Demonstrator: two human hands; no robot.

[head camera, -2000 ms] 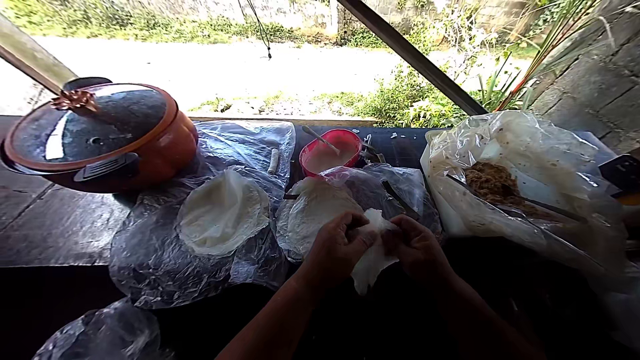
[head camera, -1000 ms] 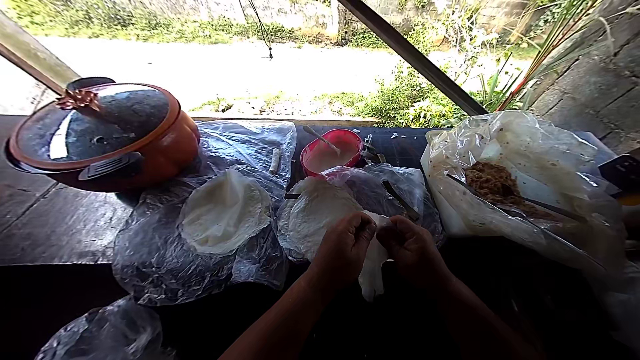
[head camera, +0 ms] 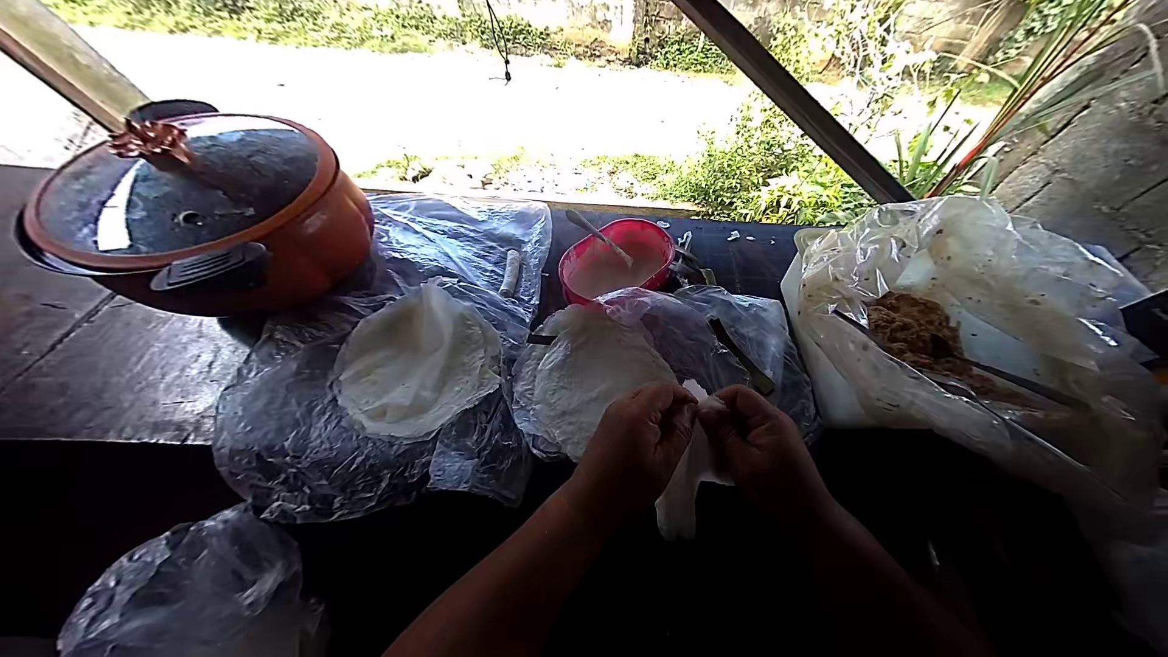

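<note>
My left hand [head camera: 643,438] and my right hand [head camera: 753,438] pinch the upper edge of a thin white wrapper sheet [head camera: 680,497], which hangs down between them. Just left of my hands lies a stack of round white wrappers [head camera: 589,370] on clear plastic. Another round white wrapper pile [head camera: 418,360] rests on a plastic sheet farther left. Behind them stands a pink bowl [head camera: 618,260] of whitish liquid with a spoon [head camera: 598,233] in it. At the right, brown shredded filling [head camera: 912,333] sits in a plastic-lined container [head camera: 817,365] with a long utensil.
An orange pot [head camera: 319,237] with a glass lid stands at the back left. A short pale roll [head camera: 510,273] lies near the bowl. A dark strip [head camera: 739,354] lies on plastic behind my right hand. A plastic bag [head camera: 192,584] is at the lower left.
The sheet between my hands has shifted and now hangs lower and straighter. My hands have stayed close together, and the bowl, pot and wrapper piles have not moved.
</note>
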